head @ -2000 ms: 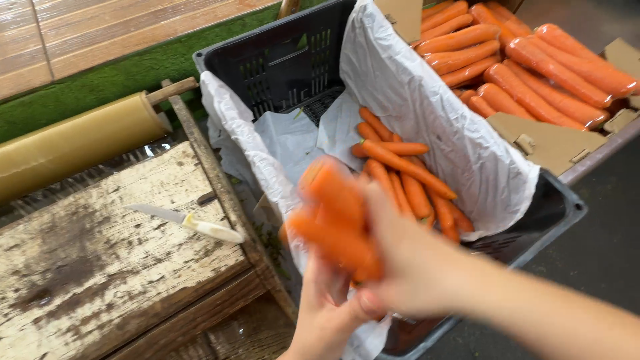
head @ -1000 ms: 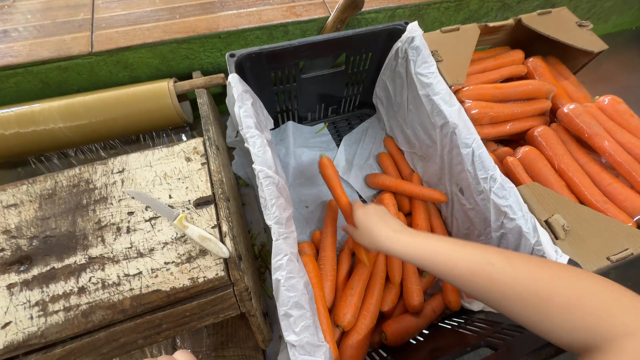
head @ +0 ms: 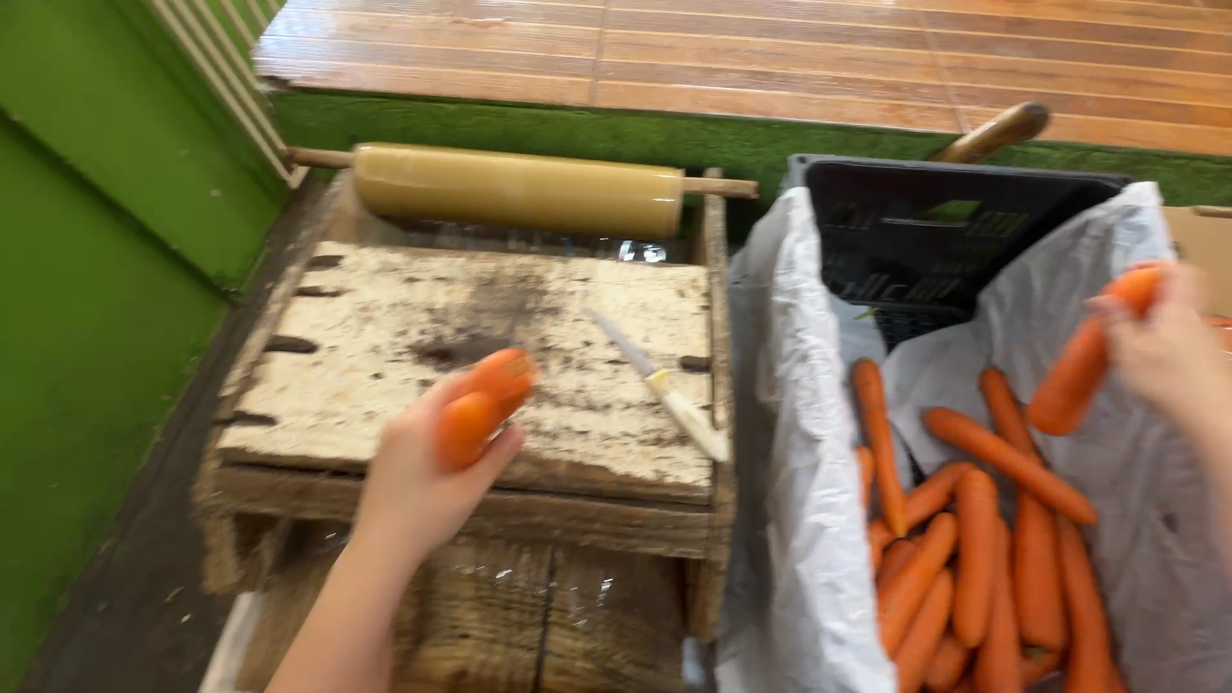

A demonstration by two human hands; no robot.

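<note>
My left hand (head: pixel 423 472) is closed around carrots (head: pixel 486 399), at least two, whose ends stick out above the worn wooden board (head: pixel 385 385). On the right, my right hand (head: pixel 1169 346) grips another carrot (head: pixel 1073 371) over the crate; both are slightly blurred. Many loose carrots (head: pixel 977 558) lie below it in a black plastic crate (head: pixel 962 173) lined with white plastic sheeting (head: pixel 799 462). A knife with a pale handle (head: pixel 688 414) rests on the board's right side, its blade angled up to the left.
Behind the board, a roll of yellowish plastic film (head: pixel 520 188) sits on a wooden rod. A brown wooden handle (head: pixel 996 130) rises behind the crate. A tiled ledge (head: pixel 731 58) runs along the back, and a green wall (head: pixel 87 289) stands at left. Part of a cardboard box (head: pixel 1193 241) shows at right.
The view has swung left. My left hand, only barely seen one second ago, is now over the board holding carrots. My right hand still holds a carrot above the crate.
</note>
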